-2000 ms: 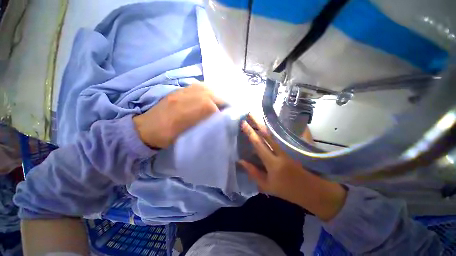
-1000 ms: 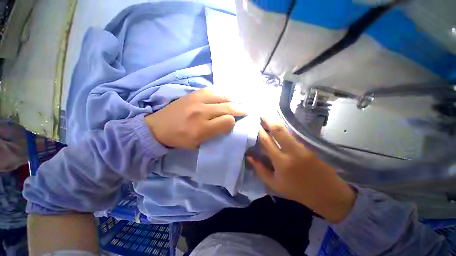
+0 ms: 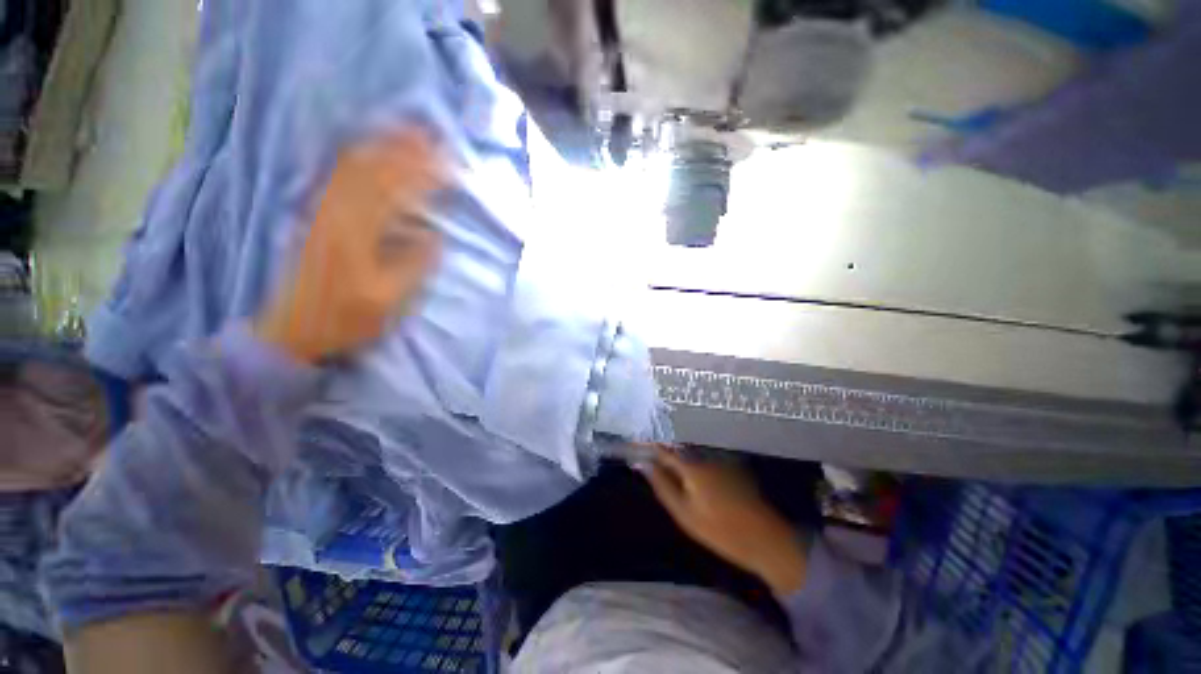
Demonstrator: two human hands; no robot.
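The light blue garment (image 3: 435,303) lies heaped left of the needle and hangs over the table's front edge. A folded light blue band piece (image 3: 543,375) lies at its right end, at the table edge. My left hand (image 3: 362,250) is blurred and lies over the garment; its grip cannot be made out. My right hand (image 3: 718,507) is at the band's lower right corner, fingertips touching it; whether they pinch it is unclear. The sewing machine's needle area (image 3: 619,145) is in bright glare.
A printed ruler (image 3: 817,399) runs along the table's front edge. A blue basket (image 3: 994,553) stands below at the right, another blue basket (image 3: 395,625) below the garment. A blurred light purple cloth or sleeve (image 3: 1080,112) shows at the upper right. A dark tool (image 3: 1166,323) lies at the right edge.
My left hand has moved left and up. My right hand has moved down to the table edge. The garment has shifted, and the view has moved so the ruler and the machine bed show.
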